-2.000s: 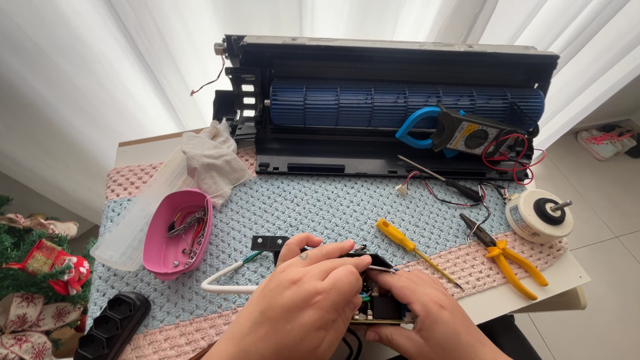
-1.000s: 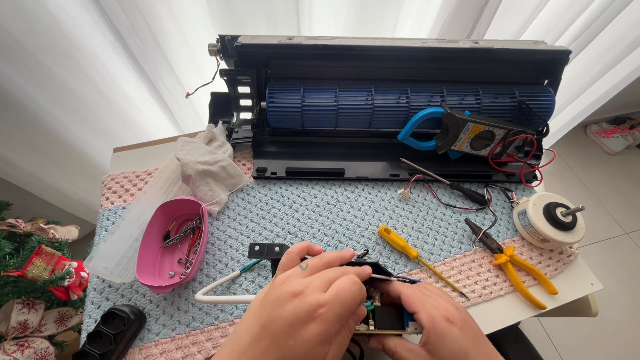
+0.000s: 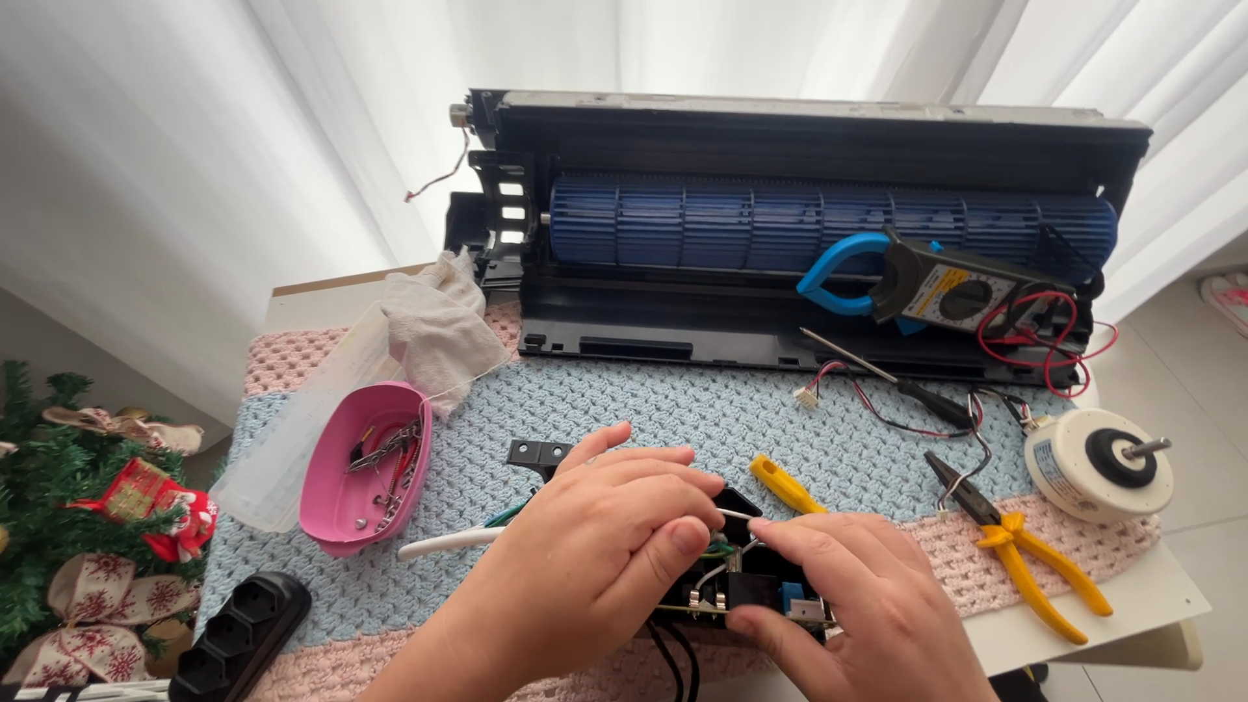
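Observation:
My left hand [image 3: 604, 546] lies over the left part of a black control box with an exposed circuit board [image 3: 756, 590], hiding much of it. My right hand [image 3: 868, 595] grips the board's right side, thumb at its lower edge and index fingertip at a white wire [image 3: 736, 514]. A white cable [image 3: 453, 541] and a green wire run out leftward beneath my left hand. Black cables [image 3: 673, 658] hang below the board. Just behind my right hand lies a screwdriver with a yellow handle [image 3: 785, 485], its shaft hidden by that hand.
Behind stands an air conditioner housing [image 3: 682, 331] with a blue cross-flow fan [image 3: 721, 229] and a clamp meter [image 3: 960, 292]. To the right are a black screwdriver [image 3: 931, 402], a fan motor [image 3: 1097, 466] and yellow-handled pliers [image 3: 1024, 561]; to the left, a pink bowl [image 3: 322, 478], cloth [image 3: 434, 331] and black socket strip [image 3: 239, 639].
The fingers of my left hand have shifted over the box, and a white wire now shows between my hands. My right hand stays at the board's right side.

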